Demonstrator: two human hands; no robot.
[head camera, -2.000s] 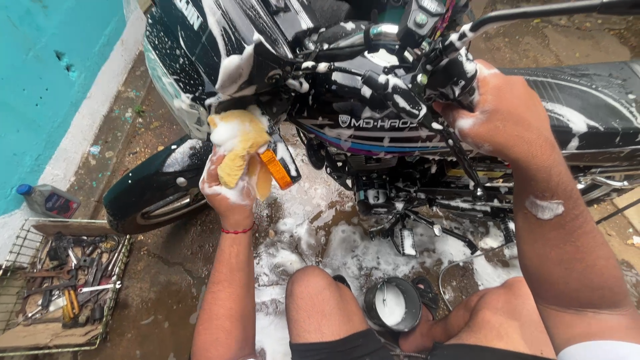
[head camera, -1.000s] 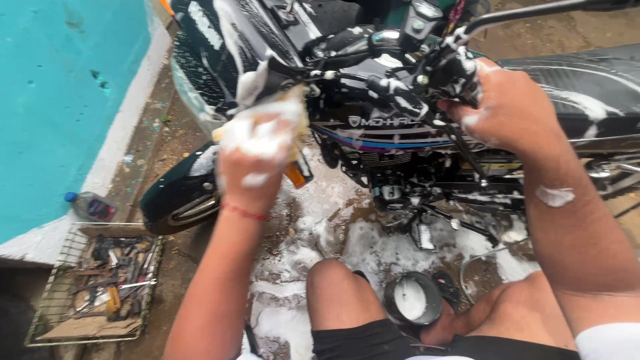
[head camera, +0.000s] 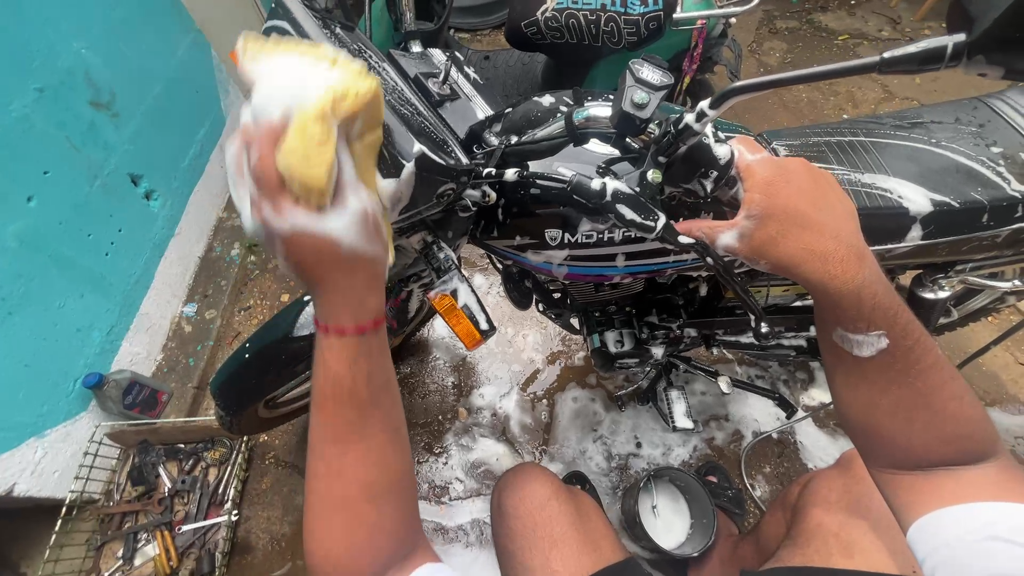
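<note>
My left hand (head camera: 320, 216), covered in suds, holds a foamy yellow sponge (head camera: 340, 104) in front of the motorcycle's front fairing. My right hand (head camera: 780, 208) grips the handlebar grip (head camera: 704, 172), beside the clutch or brake lever. Between my hands, the black fuel tank (head camera: 576, 240) with blue and purple stripes carries streaks of foam. Below the sponge are an orange turn signal (head camera: 458, 320) and the front fender (head camera: 264, 360). Foam also lies on the black seat (head camera: 904, 172). A black bucket (head camera: 669, 512) of suds stands between my legs.
A wire basket (head camera: 80, 496) of wrenches and pliers sits at lower left beside a plastic bottle (head camera: 128, 394) with a blue cap. A turquoise wall (head camera: 96, 176) runs along the left. The mirror stem (head camera: 800, 76) reaches to the upper right. Wet, foamy ground (head camera: 512, 384) lies below the motorcycle.
My left hand has moved up with the sponge, from beside the orange turn signal to higher along the front fairing. My right hand has stayed on the handlebar.
</note>
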